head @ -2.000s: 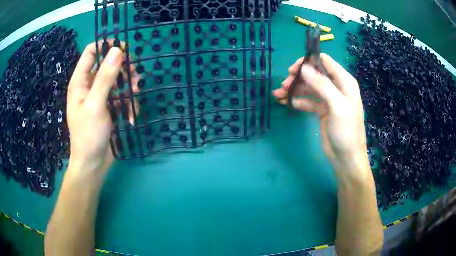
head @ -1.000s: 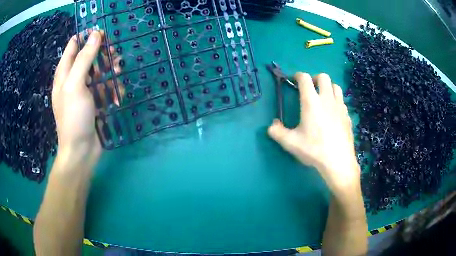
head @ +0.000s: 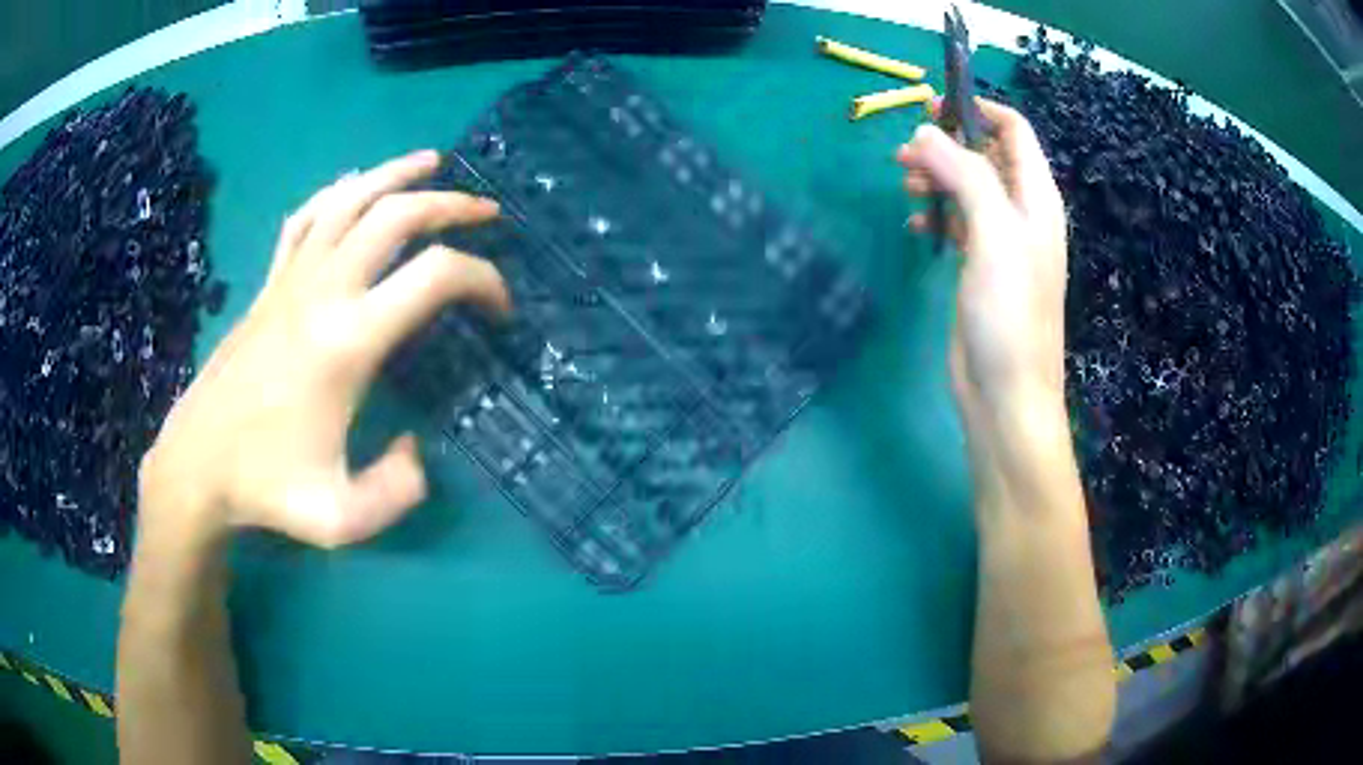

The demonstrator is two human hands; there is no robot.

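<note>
A flat black sprue frame (head: 643, 299) full of small parts is over the green worktop, turned diagonally and blurred. My left hand (head: 322, 351) is at its left side, fingers spread and curved, palm down; the fingertips overlap the frame's left corner and I see no clear grip. My right hand (head: 994, 224) is to the right of the frame, closed around dark side cutters (head: 958, 75) whose jaws point up and away. It does not touch the frame.
A heap of small black parts (head: 97, 314) lies at left, a larger heap (head: 1211, 344) at right. A stack of black frames (head: 561, 33) is at the far edge. Two yellow sleeves (head: 872, 60) lie near the cutters. Black-and-yellow tape (head: 934, 731) runs along the near side.
The frame has turned diagonally and come nearer. My left hand has let go of its former edge grip and opened. My right hand has moved farther away, the cutters now upright in it.
</note>
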